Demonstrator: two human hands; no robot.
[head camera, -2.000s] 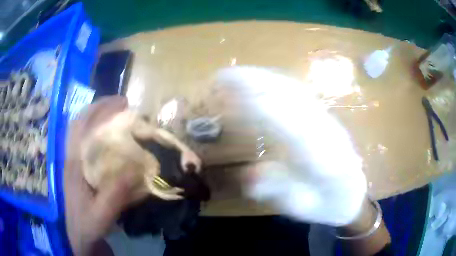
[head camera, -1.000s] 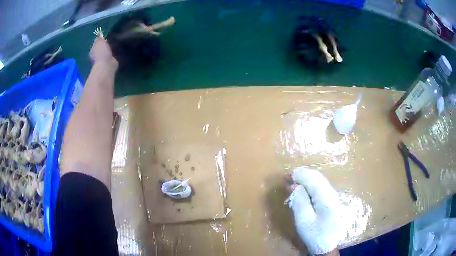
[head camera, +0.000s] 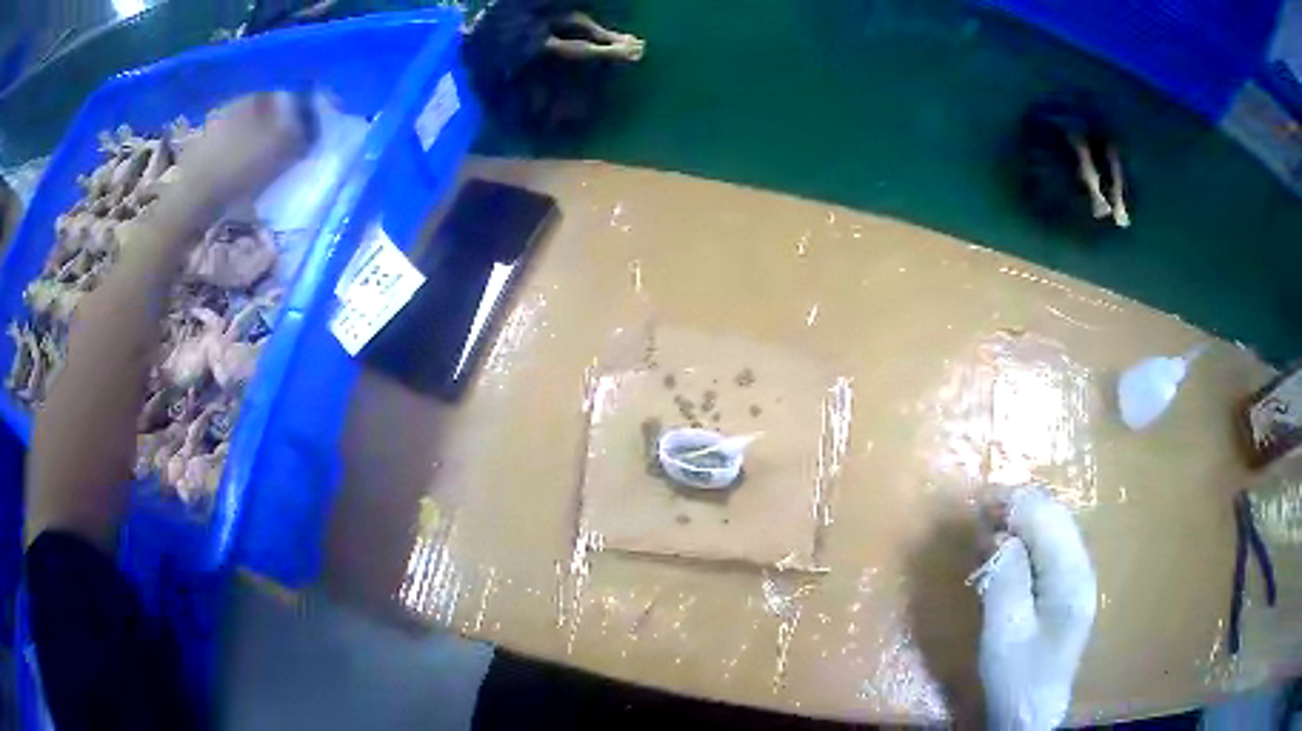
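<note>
My left hand (head camera: 254, 140) is bare and blurred, over the cream figure parts (head camera: 229, 257) in the blue crate (head camera: 307, 386) at left. Its fingers and anything in them cannot be made out. My right hand (head camera: 1038, 607) wears a white glove and rests on the bench at right, fingers drawn together. A small pale bit shows by its fingertips; whether it is held is unclear. A small white cup (head camera: 701, 460) with a thin pale stick in it stands on the tan pad (head camera: 628, 521), among brown specks.
A flat black rectangle (head camera: 478, 271) lies beside the crate. Black-clothed figures (head camera: 536, 72) with cream limbs lie on the green surface (head camera: 814, 114). A white squeeze bottle (head camera: 1151, 389) and dark-handled pliers (head camera: 1252, 571) are at right. Part of a labelled bottle (head camera: 1275, 414) shows at the right edge.
The black-clothed figure from my left hand is out of it, on the green surface. My left hand has moved back to the crate. My right hand stays on the bench; the view has turned left.
</note>
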